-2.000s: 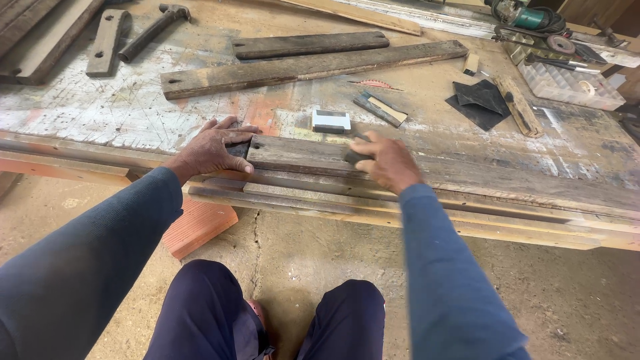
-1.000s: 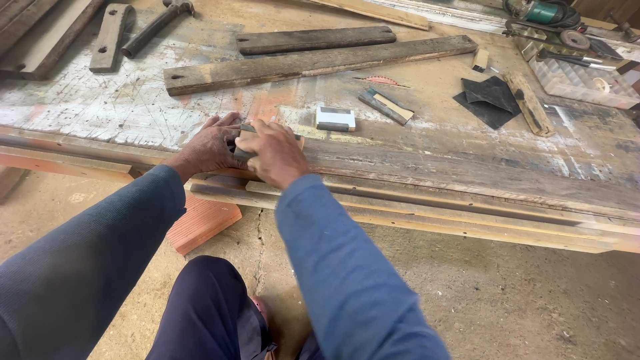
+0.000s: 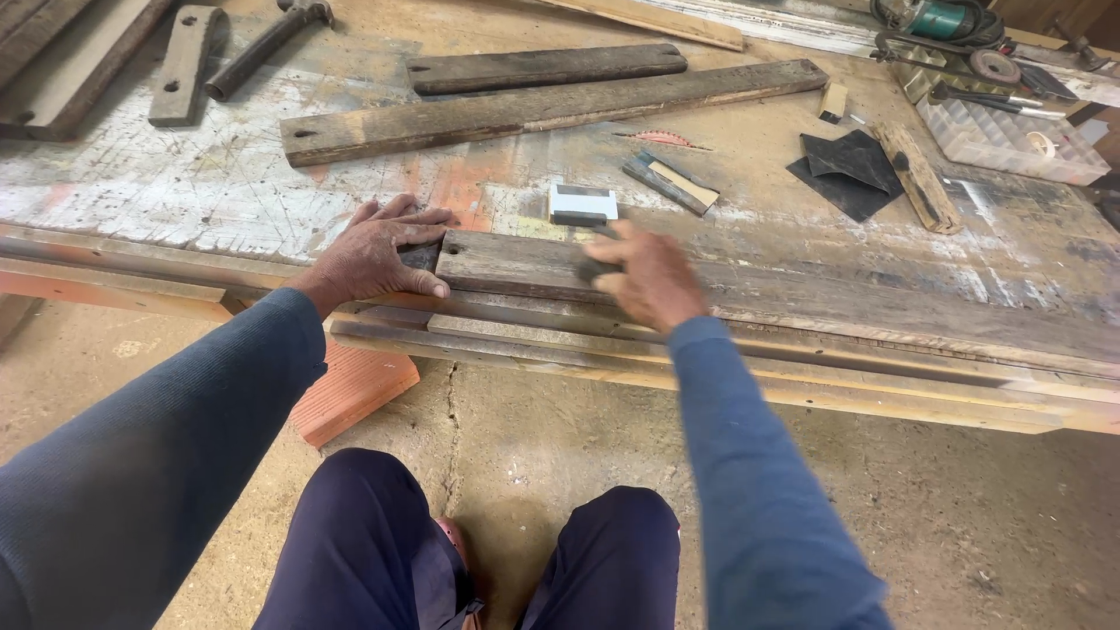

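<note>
A long weathered wooden board [image 3: 516, 262] lies along the near edge of the workbench, with a hole near its left end. My left hand [image 3: 381, 254] presses at that end, fingers spread and thumb beside the board's corner; a dark piece shows partly under the palm. Blurred by motion, my right hand [image 3: 647, 276] is closed on a small dark block on the board's top face. What the block is exactly, I cannot tell. Just beyond the board lies a small white and dark grey block [image 3: 584, 203]. A folded piece of abrasive paper [image 3: 672, 182] is to its right.
Two dark boards [image 3: 547, 68] [image 3: 525, 109] lie farther back, near a hammer [image 3: 267, 48] and a short holed board [image 3: 184, 66]. Black sheets [image 3: 849, 175], a wood scrap [image 3: 914, 175], a plastic compartment box [image 3: 1015, 140] and a green angle grinder [image 3: 941, 19] are at right. A red saw-blade edge [image 3: 662, 138] pokes through the bench.
My right hand went left to beside my left hand, then back right along the board. My left hand has stayed at the board's left end.
</note>
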